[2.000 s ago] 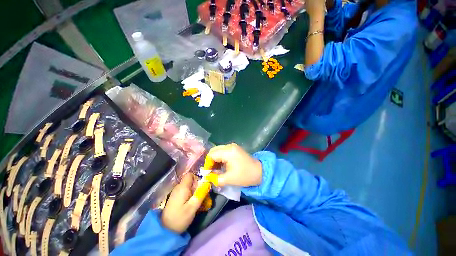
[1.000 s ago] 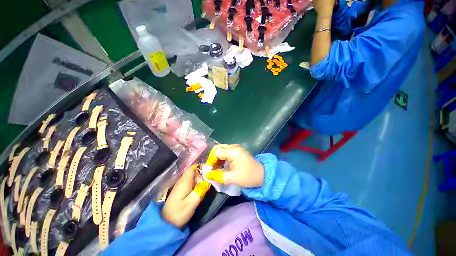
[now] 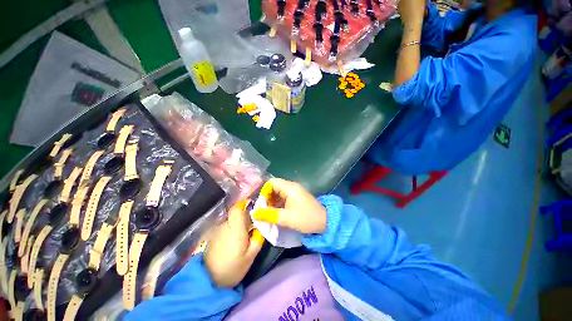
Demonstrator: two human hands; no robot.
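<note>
My right hand (image 3: pixel 293 209), with yellow-orange finger cots, is closed on a white cleaning cloth (image 3: pixel 270 232) whose end hangs below the fingers. My left hand (image 3: pixel 231 247), also with finger cots, is right beside it. Its fingertips hold a small dark thing (image 3: pixel 249 205), mostly hidden by the fingers, against the cloth; it looks like a wristwatch. The black watch tray (image 3: pixel 207 196) lies at the left under wrinkled clear film, with rows of beige-strapped watches.
A pink-red padded tray (image 3: pixel 216 157) lies under plastic beside the black tray. Mid-bench are solvent jars (image 3: pixel 286 94), white tissue (image 3: pixel 266 115) and loose finger cots (image 3: pixel 351 84). A plastic bottle (image 3: pixel 197 61) stands behind. A neighbour in blue (image 3: pixel 464 94) sits at the right by a pink tray (image 3: pixel 307 37).
My hands stay together but the fingers have shifted; the right hand's cloth now shows more, hanging lower. The bench view has shifted slightly right.
</note>
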